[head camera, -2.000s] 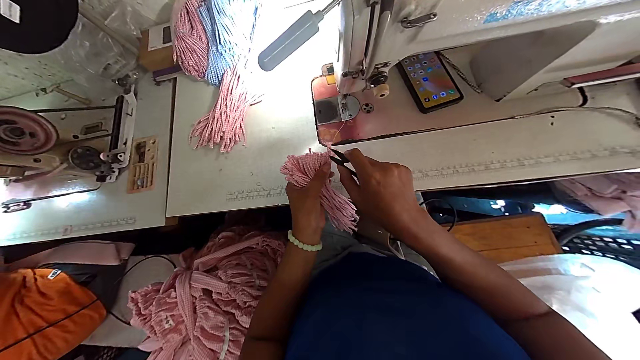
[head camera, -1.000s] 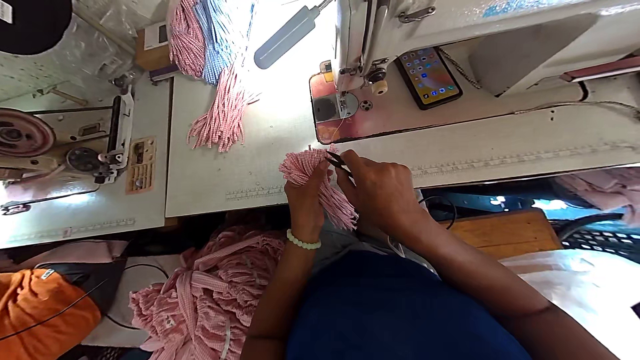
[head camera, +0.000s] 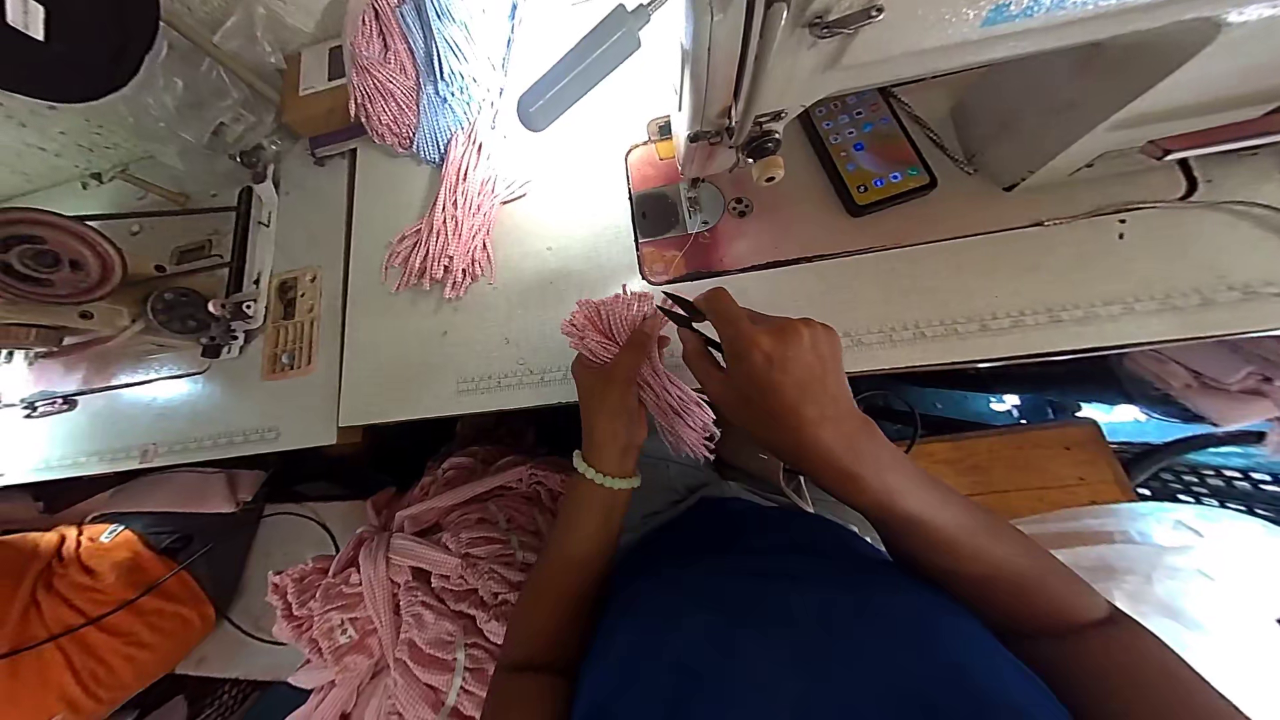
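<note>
A bundle of pink checked fabric cords (head camera: 677, 405) is gripped in my left hand (head camera: 615, 390), its cut ends fanned out above the fist and its tails hanging down to the right. My right hand (head camera: 775, 370) holds black thread snips (head camera: 690, 318), blades parted, close to the right side of the cord ends. Both hands are at the table's front edge, just below the needle area of a sewing machine (head camera: 692, 200). Further pink cords (head camera: 450, 220) lie on the table at the upper left, beside blue checked cords (head camera: 440, 90).
A grey-handled tool (head camera: 580, 75) lies behind the hands, and a lit smartphone (head camera: 870, 150) rests on the machine bed. Left stands a second sewing machine (head camera: 100, 290). Gathered pink checked fabric (head camera: 430, 580) is heaped below the table, near an orange cloth (head camera: 90, 600). A wooden board (head camera: 1020, 465) is at right.
The snips' blades stand apart near the cord ends. My left hand keeps its hold on the bundle, and both hands have stayed almost in place.
</note>
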